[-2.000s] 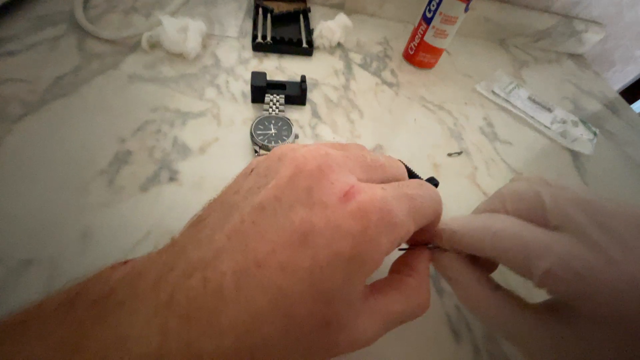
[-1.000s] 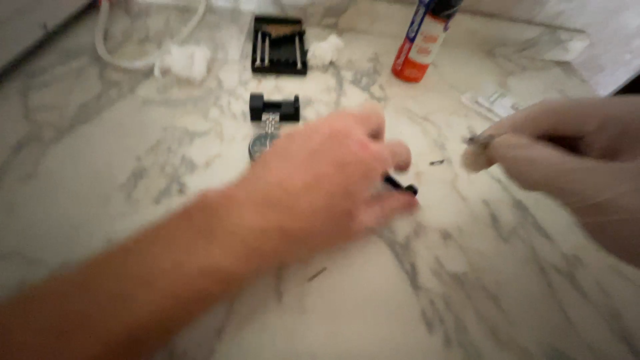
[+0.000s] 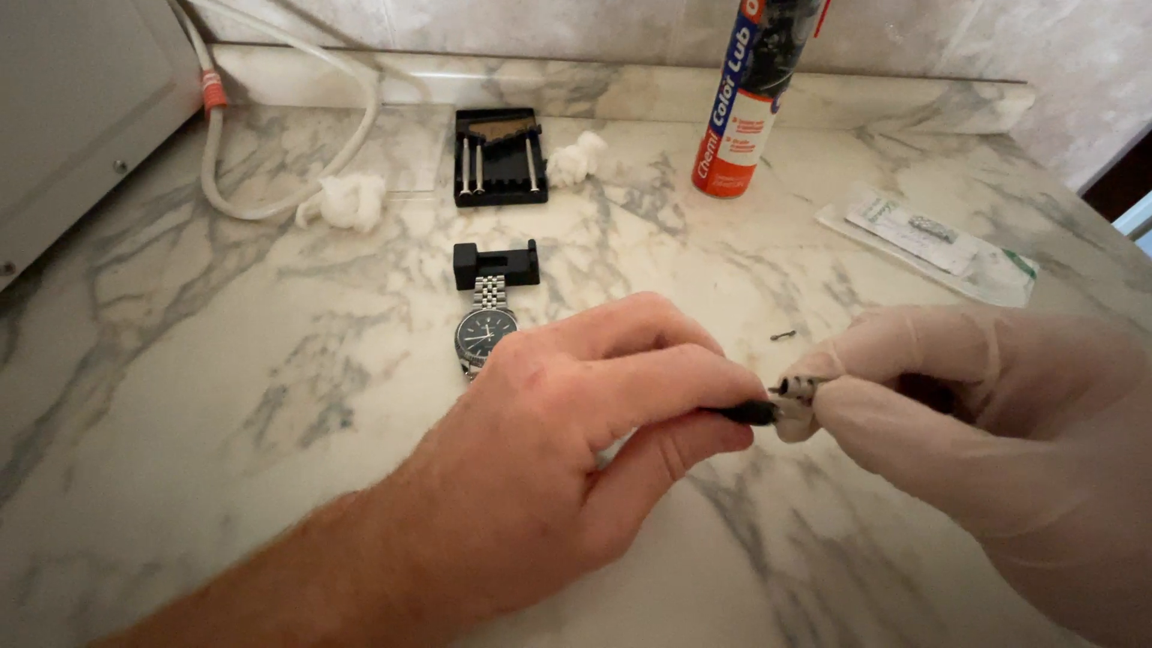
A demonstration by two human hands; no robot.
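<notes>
My bare left hand (image 3: 621, 423) pinches a small black tool (image 3: 751, 412) between thumb and fingers; most of it is hidden. My right hand (image 3: 954, 423), in a pale thin glove, holds a small metal piece (image 3: 798, 387) at its fingertips, right by the tool's tip. Just behind the left hand lies a wristwatch (image 3: 486, 333) with a dark dial, its metal bracelet (image 3: 490, 290) running up to a black plastic watch-band holder (image 3: 497, 265). A tiny dark metal part (image 3: 783, 335) lies on the marble beyond the right fingertips.
A black case of small screwdrivers (image 3: 501, 191) lies at the back between white cotton wads (image 3: 353, 202) (image 3: 576, 160). A spray lubricant can (image 3: 733, 135) stands back right, near a clear packet (image 3: 936, 243). A white hose (image 3: 216, 162) loops beside a pale appliance (image 3: 90, 108).
My hands were together, then apart one second ago; now they meet again, with the black tool beside the metal piece. The view has shifted.
</notes>
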